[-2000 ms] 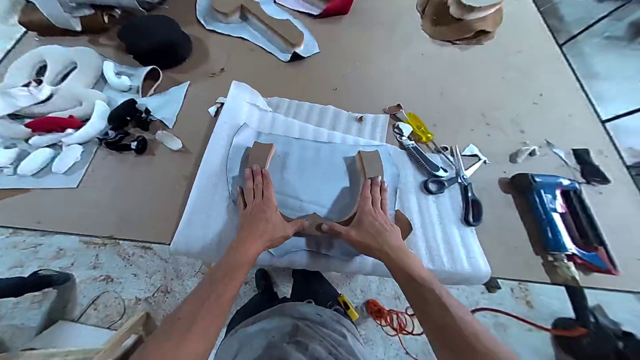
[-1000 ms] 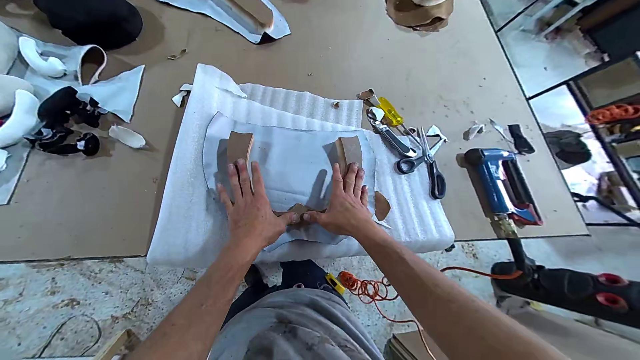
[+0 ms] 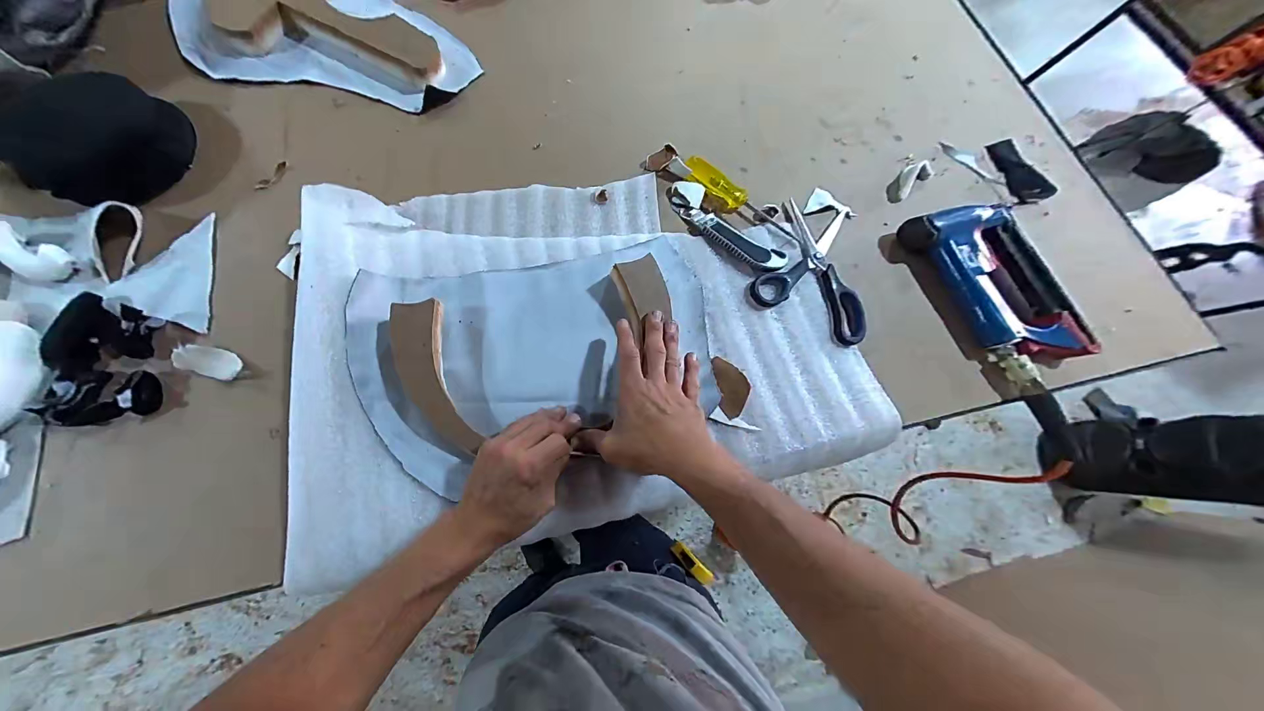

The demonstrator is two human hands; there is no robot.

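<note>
A curved brown U-shaped piece (image 3: 420, 365) lies on a grey-blue fabric sheet (image 3: 523, 326), over white foam sheeting (image 3: 321, 474) on the table. My left hand (image 3: 518, 472) has its fingers bunched at the near middle of the curve, pinching something there that I cannot make out. My right hand (image 3: 660, 405) lies with spread fingers on the right arm of the curve, its thumb near the left fingertips. Scissors (image 3: 815, 267), a utility knife (image 3: 731, 237) and a yellow-handled screwdriver (image 3: 716, 183) lie on the foam to the right.
A blue staple gun (image 3: 973, 272) with a hose lies on the table (image 3: 612, 89) at the right. At the left are a black cap (image 3: 99, 138), fabric scraps and small black and white parts. A fabric-edged brown piece (image 3: 346, 49) lies at the far left. An orange hose hangs beyond the near edge.
My left hand has left the left arm of the curved piece, where it lay flat, and moved to the near middle with its fingers bunched. My right hand stays on the right arm.
</note>
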